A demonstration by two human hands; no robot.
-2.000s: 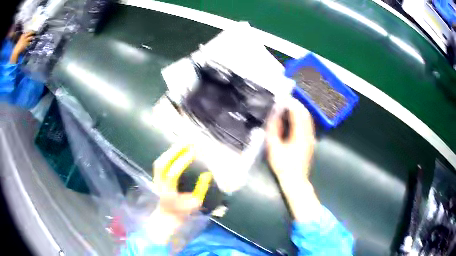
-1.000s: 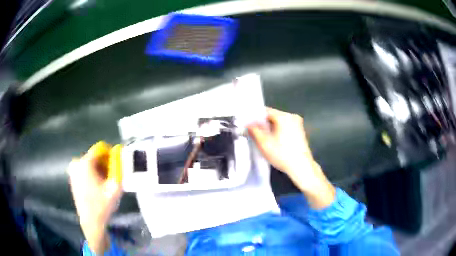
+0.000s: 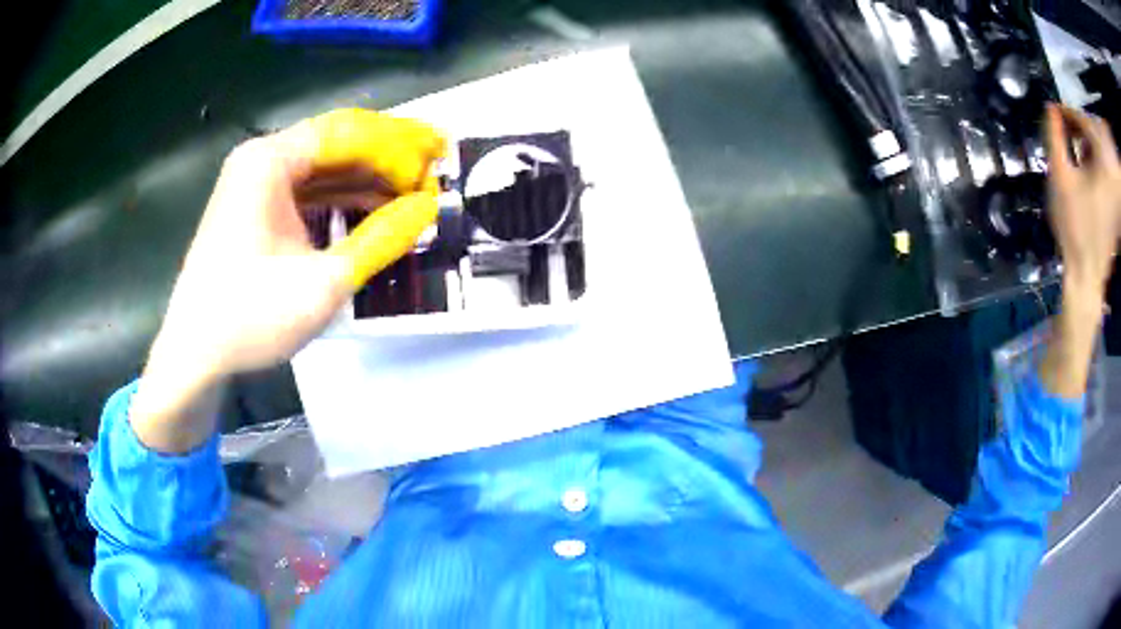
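The projector housing [image 3: 492,322], with black inner parts, lies on a white protective sheet [image 3: 516,393]. A lens assembly [image 3: 516,193] with a round ring and square black mount sits over its right part. My left hand [image 3: 264,252], with yellow finger cots, covers the housing's left part. Its thumb and finger come together at the lens assembly's left edge; what is between them is hidden. My right hand [image 3: 1084,197] is at the far right, near the clear lens blister tray [image 3: 940,264], fingers bent. I cannot tell if it holds anything.
A blue screw bin [image 3: 350,27] is cut off by the top edge. Black cable with a white connector [image 3: 888,154] lies along the blister tray's left side. The dark green bench [image 3: 762,246] ends just in front of my blue smock. A dark box [image 3: 910,406] stands below the bench.
My right hand has left the housing and moved far right to the tray. My left hand has moved over the housing. The round lens assembly now shows there. The view has shifted.
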